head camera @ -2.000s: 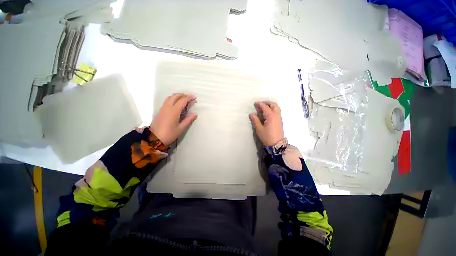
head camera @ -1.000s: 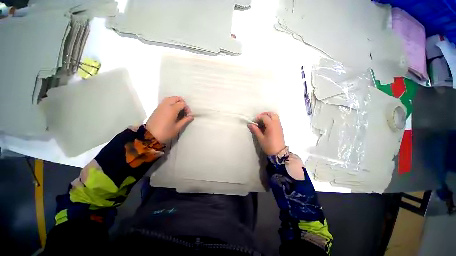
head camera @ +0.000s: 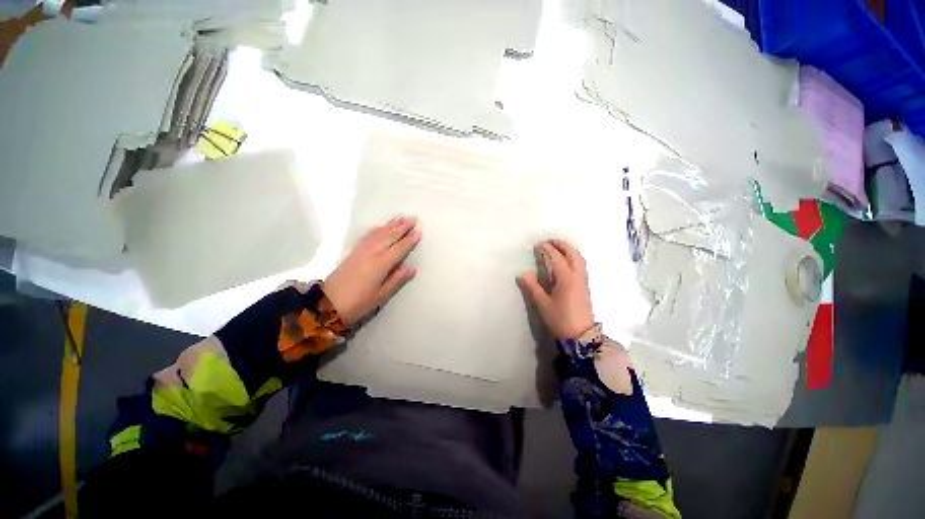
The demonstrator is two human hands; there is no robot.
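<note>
A panel stack (head camera: 451,294) of pale grey sheets lies flat in front of my body, with faint lines across its top part and a thin edge line near its bottom. My left hand (head camera: 375,272) rests flat on its left side, fingers a little spread. My right hand (head camera: 561,289) rests at its right edge with the fingers bent and the thumb apart from them. Neither hand holds a piece lifted. A separate cut panel (head camera: 218,225) lies tilted to the left of my left hand.
Notched panels (head camera: 76,122) lie far left beside a yellow tag (head camera: 221,139); more panels (head camera: 416,61) lie at the top. Right are a pen (head camera: 631,215), a clear plastic bag (head camera: 705,274), a tape roll (head camera: 806,278), a pink bundle (head camera: 832,137) and a blue bin (head camera: 842,46).
A second ago my fingers pinched a raised fold across the sheet; now it lies flat and my left hand is spread on it. The view has shifted, so the table things appear moved.
</note>
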